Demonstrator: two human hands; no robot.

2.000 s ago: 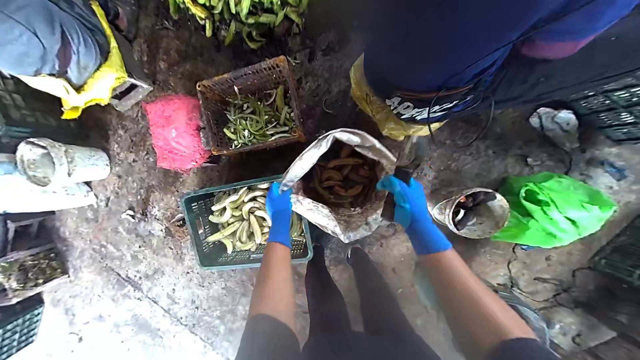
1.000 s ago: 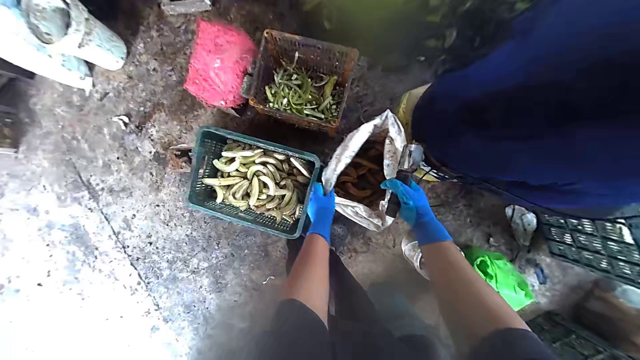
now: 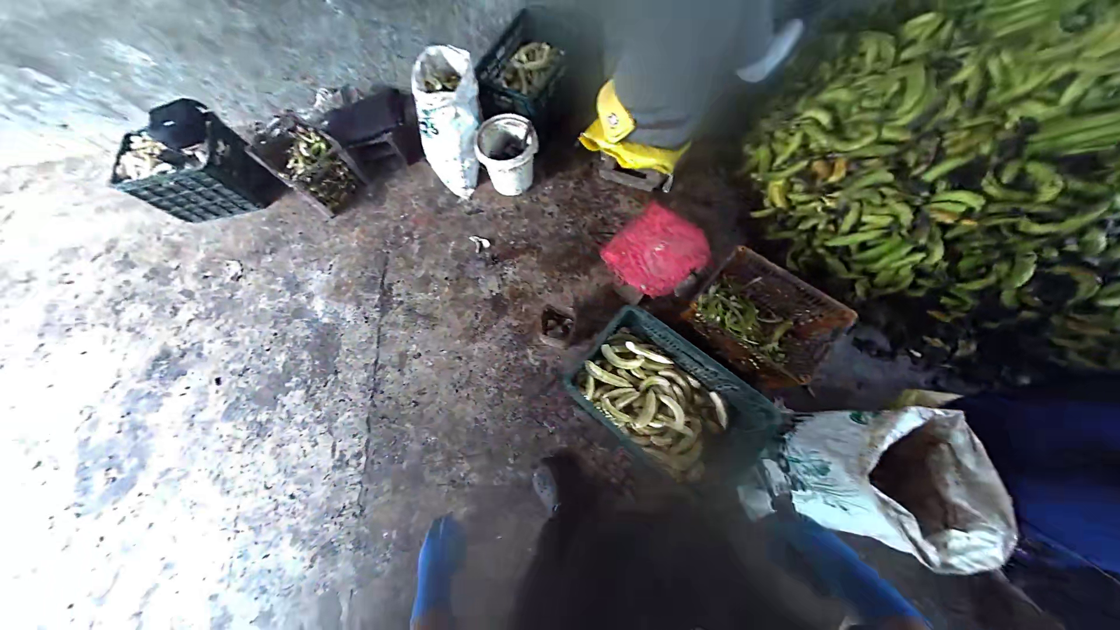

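A blue glove covers my left hand (image 3: 440,560), which hangs low over the floor left of my legs, away from the sack; its fingers are blurred. My right hand (image 3: 787,525), also in a blue glove, is at the lower side of a white woven sack (image 3: 840,472); blur hides whether its fingers grip it. The sack leans to the right, its mouth open and dark inside. Left of it stands a green plastic crate (image 3: 678,337) of peeled, pale bananas or plantains (image 3: 647,402). A rusty-brown crate (image 3: 814,315) with green peels (image 3: 739,315) adjoins it.
A pink mesh bundle (image 3: 656,249) lies behind the crates. A large heap of green bananas or plantains (image 3: 919,184) fills the upper right. Further back are a white bucket (image 3: 507,166), another white sack (image 3: 446,122), more crates (image 3: 197,197) and a seated person (image 3: 674,79). Dark blue clothing (image 3: 1050,464) borders the right.
My left hand has let go of the sack's rim and moved away left. The sack, held upright between both hands before, now leans to the right. The view has swung left.
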